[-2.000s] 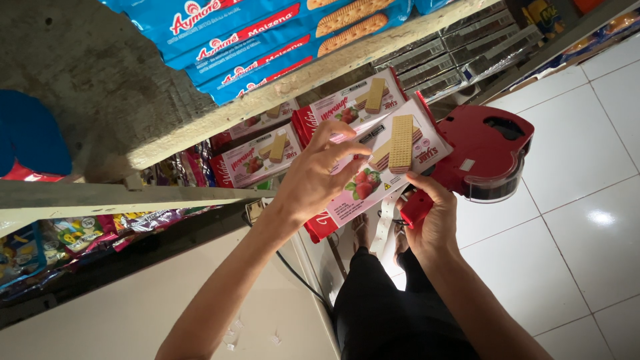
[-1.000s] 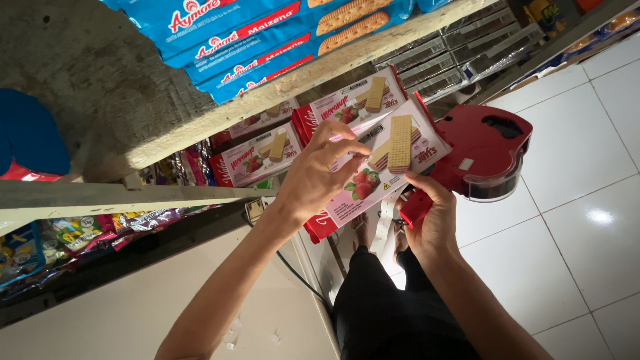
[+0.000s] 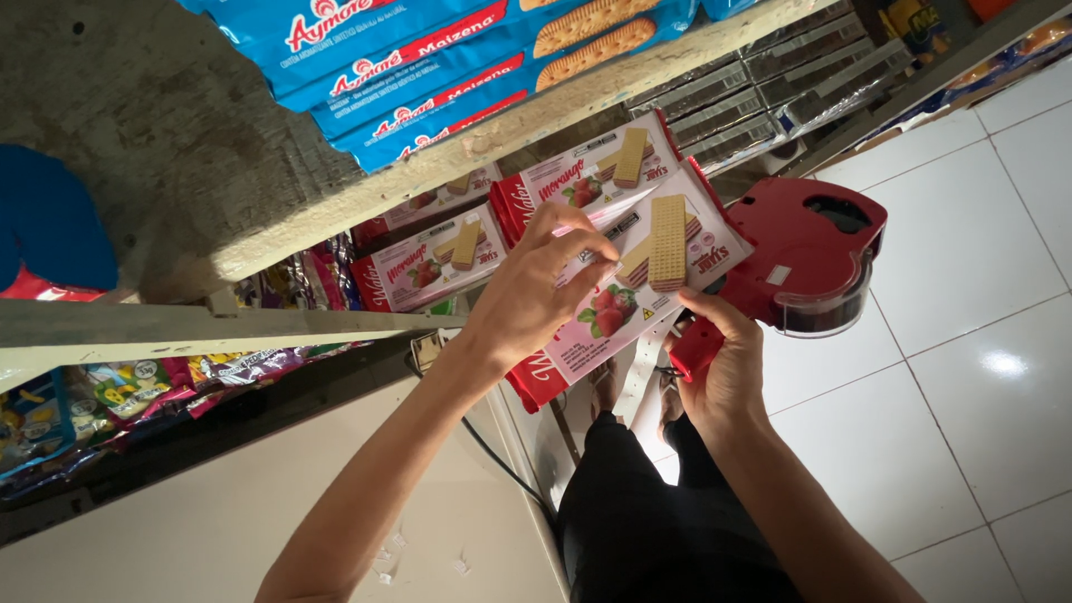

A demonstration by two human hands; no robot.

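Observation:
My right hand (image 3: 724, 356) holds a red price labelling gun (image 3: 804, 251) by its red handle, with its thumb at the edge of a pink-and-red strawberry wafer packet (image 3: 620, 327). Over that packet's printed face, my left hand (image 3: 544, 276) is bent, its thumb and forefinger tips close together; whether something tiny sits between them cannot be told. The packet is tilted, and its far edge overlaps another wafer packet (image 3: 620, 159) on the shelf. A further wafer packet (image 3: 444, 260) lies left of my left hand.
Blue biscuit packets (image 3: 435, 50) lie on the upper wooden shelf (image 3: 251, 243). Wrapped dark packs (image 3: 737, 100) are at the back right. Colourful snack bags (image 3: 142, 385) fill a lower shelf. A cream panel (image 3: 251, 511) and black cable (image 3: 502, 461) are below left; white floor tiles (image 3: 963, 352) lie right.

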